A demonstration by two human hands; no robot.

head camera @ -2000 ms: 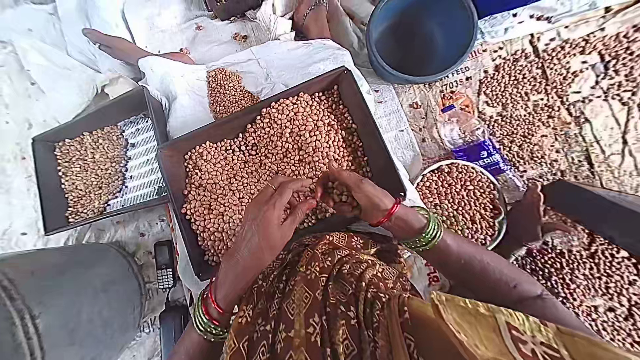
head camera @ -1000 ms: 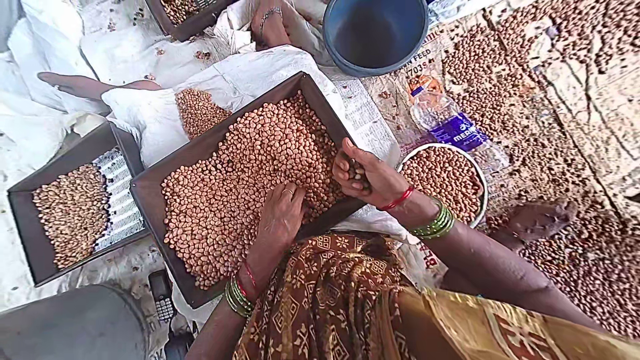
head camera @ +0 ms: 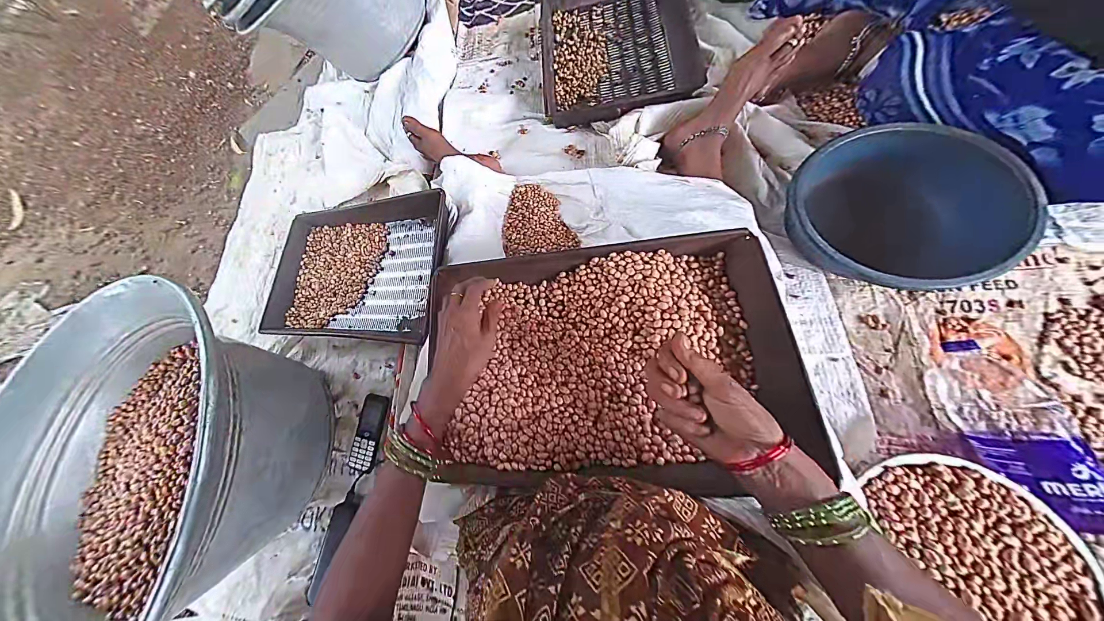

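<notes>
A large dark rectangular tray [head camera: 789, 345] full of light brown shelled nuts or seeds [head camera: 578, 379] lies before my lap. My left hand [head camera: 466, 332] is at the tray's left side, fingers bent over its edge and the nuts there; whether it holds any cannot be told. Above the right part of the heap, my right hand [head camera: 711, 401] is curled palm up around a few nuts. A smaller slatted tray [head camera: 405, 276], part filled with nuts, stands to the left. A small pile of nuts [head camera: 535, 222] rests on white cloth beyond the large tray.
At lower left a metal bucket [head camera: 267, 423] holds darker nuts, with a keypad phone [head camera: 368, 434] beside it. A blue-grey basin [head camera: 914, 203] stands at upper right, a white-rimmed bowl of nuts [head camera: 975, 526] at lower right. Another person's foot [head camera: 703, 142] and a third tray [head camera: 625, 108] lie farther off.
My left hand has moved from the near middle of the tray to its left side. My right hand has moved from the right edge to over the nuts. The view has swung left.
</notes>
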